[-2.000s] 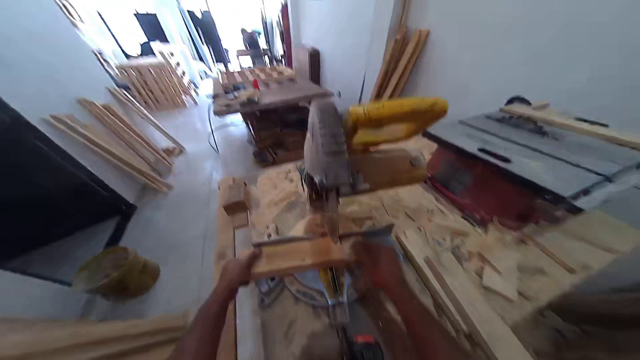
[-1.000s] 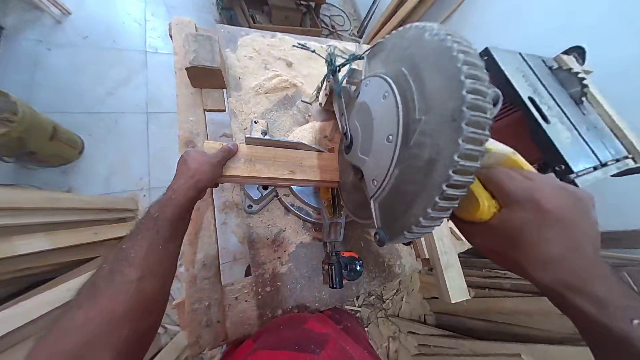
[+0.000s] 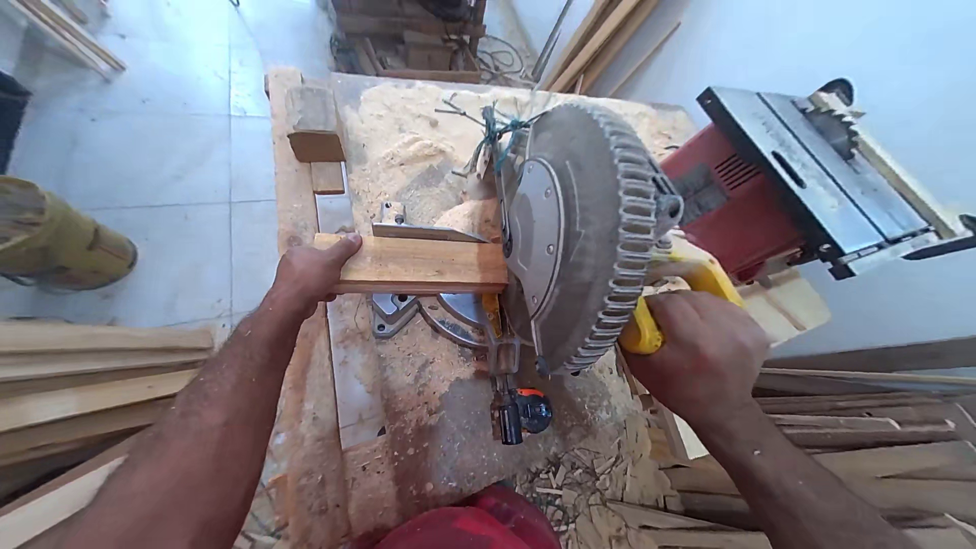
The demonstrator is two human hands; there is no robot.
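My left hand (image 3: 314,273) grips the left end of a wooden board (image 3: 427,263), thumb on top. The board lies across the base of a miter saw (image 3: 572,236), against its metal fence (image 3: 427,231). My right hand (image 3: 694,351) is closed around the saw's yellow handle (image 3: 648,328). The saw head is lowered, its grey guard at the board's right end and hiding most of the blade. Green cord is tied near the back of the guard. A tape measure (image 3: 534,410) lies on the bench beside the saw's front knob (image 3: 509,423).
Sawdust covers the workbench (image 3: 450,450). A wood block (image 3: 314,122) sits on its left edge. At right stands a red table saw (image 3: 823,168) with an exposed blade. A yellow bucket (image 3: 69,236) is on the left floor; stacked planks (image 3: 84,366) lie nearby.
Two seconds ago both hands were at the board and the saw head was raised. My right hand is now on the handle and the head is down. The view has tilted downward.
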